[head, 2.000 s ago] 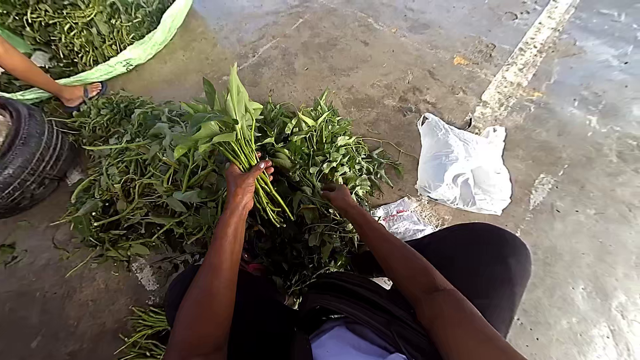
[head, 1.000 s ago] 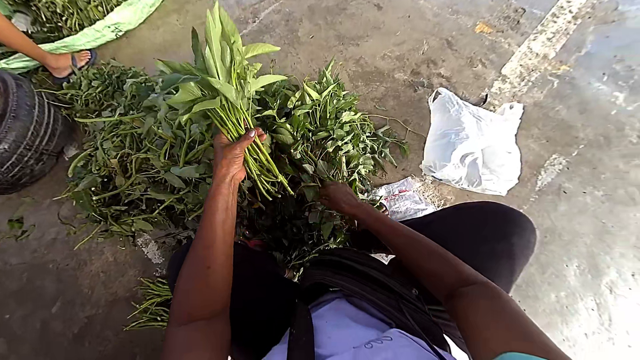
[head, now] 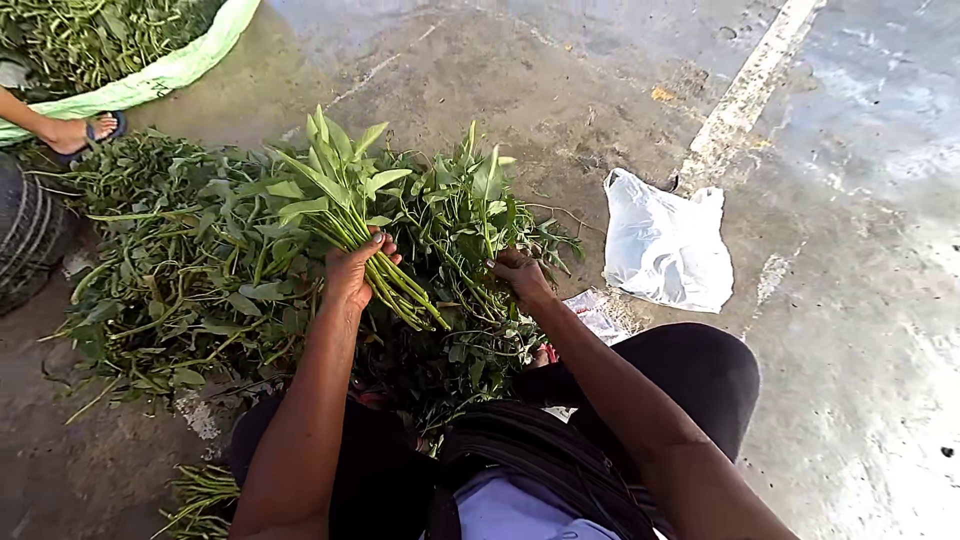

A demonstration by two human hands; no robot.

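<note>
My left hand (head: 355, 274) is closed around a bunch of leafy green stems (head: 341, 217), leaves pointing up and away, cut ends toward the lower right. My right hand (head: 523, 277) pinches a leafy green sprig (head: 488, 199) between thumb and fingers, at the right side of the pile. Beneath and around both hands spreads a large pile of leafy greens (head: 187, 277) on the concrete floor. The sprig's lower end is hidden by my fingers and the leaves.
A white plastic bag (head: 667, 244) lies on the floor at right, near a crumpled clear wrapper (head: 596, 315). At left are a tire (head: 30, 232), a person's sandalled foot (head: 82, 135) and a green sack (head: 176, 71) of greens. More stems (head: 202, 499) lie at bottom left.
My right hand has come up out of the pile's right side, and a sprig now stands upright in its fingers. My left hand keeps hold of its bunch.
</note>
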